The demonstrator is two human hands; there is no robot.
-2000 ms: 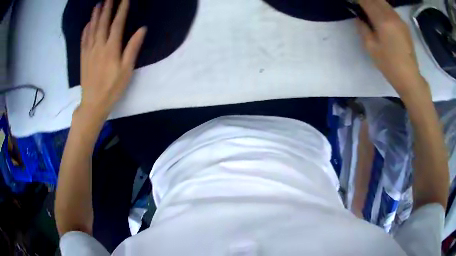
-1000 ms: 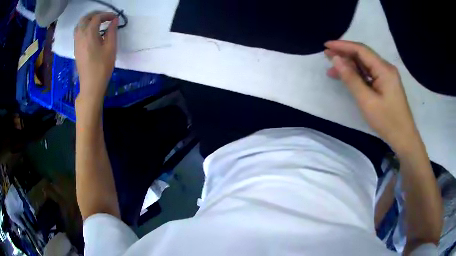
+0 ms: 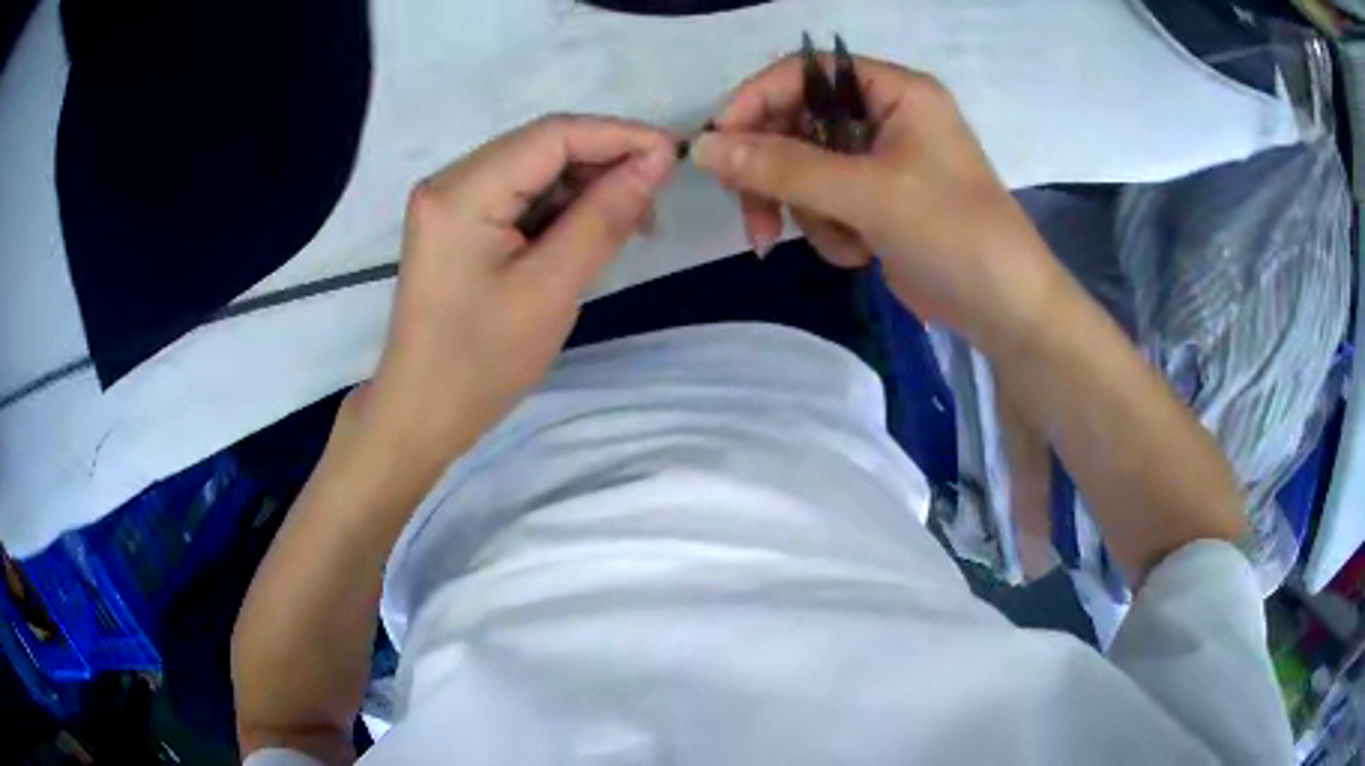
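Observation:
My left hand (image 3: 517,247) pinches the end of a narrow dark tape (image 3: 315,290) between thumb and fingertips. The tape runs left from the hand across the white table cover (image 3: 195,427) and the lower tip of a black fabric panel (image 3: 217,142). My right hand (image 3: 883,187) meets it fingertip to fingertip, pinching a tiny dark bit of the tape's end. Small dark snips (image 3: 835,97) are tucked in the right hand, blades pointing up and apart. Another black panel (image 3: 674,5) is cut off by the top edge.
Blue plastic crates (image 3: 90,599) stand below the table at the left. Plastic-wrapped bundles (image 3: 1235,329) lie below at the right. A dark shape (image 3: 1220,38) is on the cover at the far upper right.
The left hand has moved right from the cord at the table's left, drawing the tape out over the cover. Both hands have come together in front. The snips' blades now show above the right hand.

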